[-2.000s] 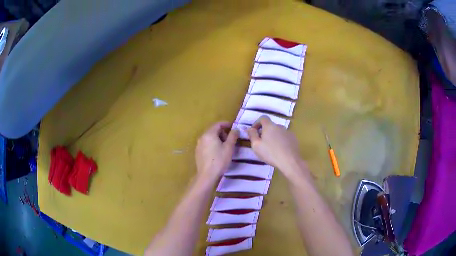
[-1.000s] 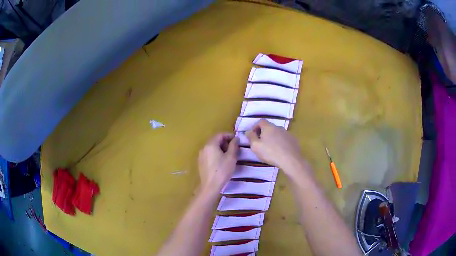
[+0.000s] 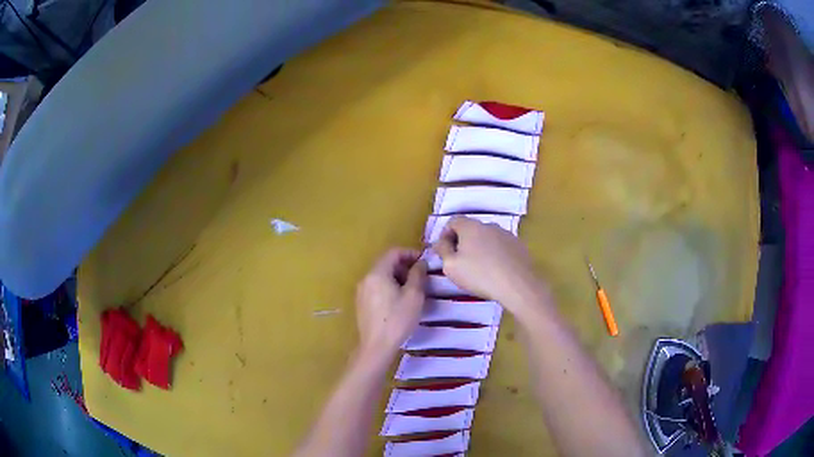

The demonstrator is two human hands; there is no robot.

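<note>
A long row of overlapping unturned pieces (image 3: 486,170), pale pink-white with red in some openings, runs down the middle of the yellow cover. My left hand (image 3: 391,299) and my right hand (image 3: 482,259) meet over the middle of the row. The fingertips of both hands pinch one unturned piece (image 3: 433,260) there. The fingers hide most of that piece. The awl (image 3: 607,311), with an orange handle and thin metal tip, lies on the cover right of the row.
Two small piles of turned red pieces (image 3: 157,353) lie at the left. The steam iron (image 3: 674,393) stands at lower right beside a dark pad (image 3: 729,353). A grey padded arm (image 3: 170,125) fills the upper left. A white scrap (image 3: 284,227) lies left of the row. Magenta fabric (image 3: 785,312) hangs at right.
The view has shifted, so the row, awl, iron and red piles appear lower in the picture. Both hands stay together at the row, with only small finger movements.
</note>
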